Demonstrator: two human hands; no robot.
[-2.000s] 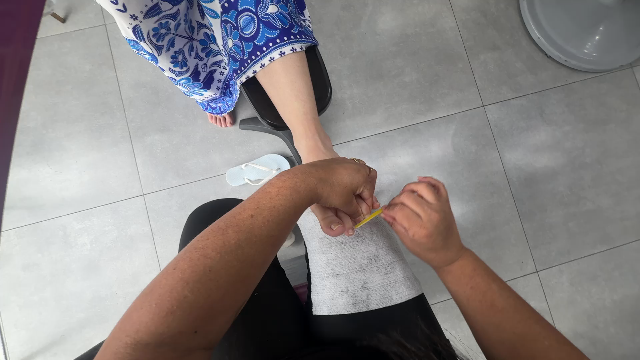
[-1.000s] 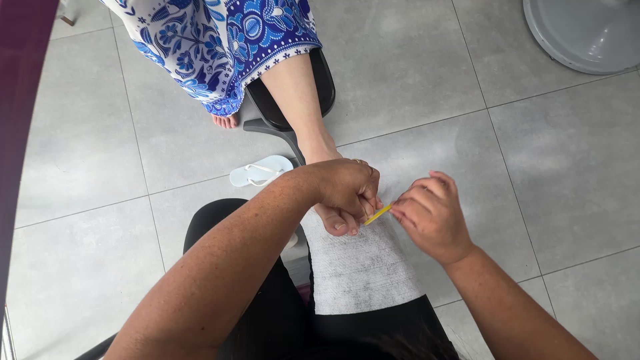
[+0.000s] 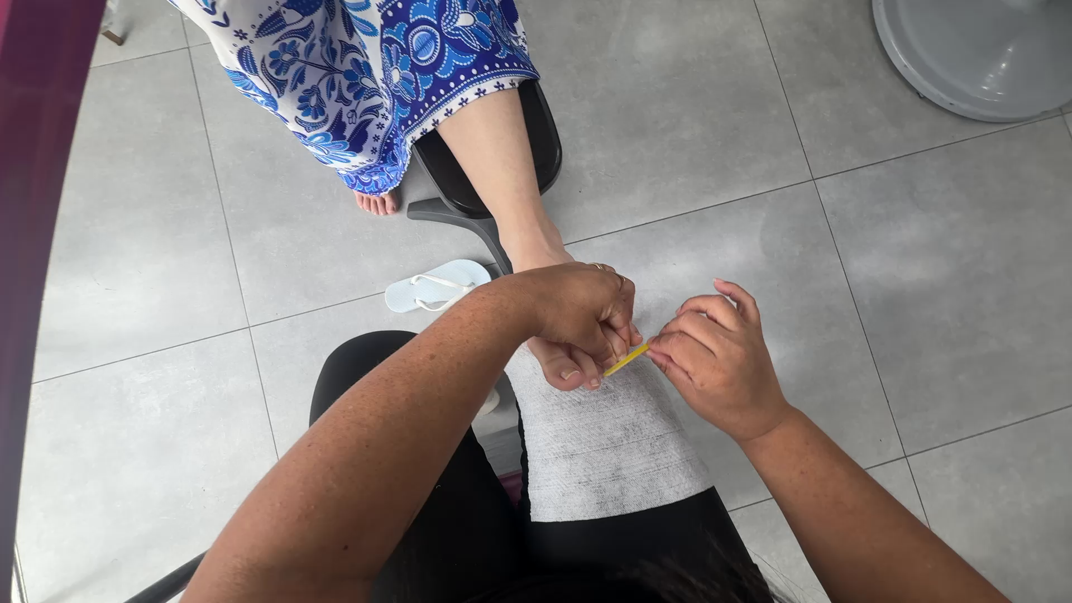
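Another person's bare foot rests on a white cloth laid over my thigh. My left hand lies over the front of that foot, its fingers closed around the smaller toes and hiding part of them. In my right hand a thin yellow stick, perhaps a nail file, is pinched between thumb and fingers, with the other fingers bent and partly raised. The stick's far end meets the toes beside my left fingertips. The big toe points toward me at the left of the foot.
A black padded footrest stands under the person's lower leg. A pale flip-flop lies on the grey tiled floor, near the person's other foot. A round grey base is at the upper right. Blue-and-white patterned fabric hangs over the legs.
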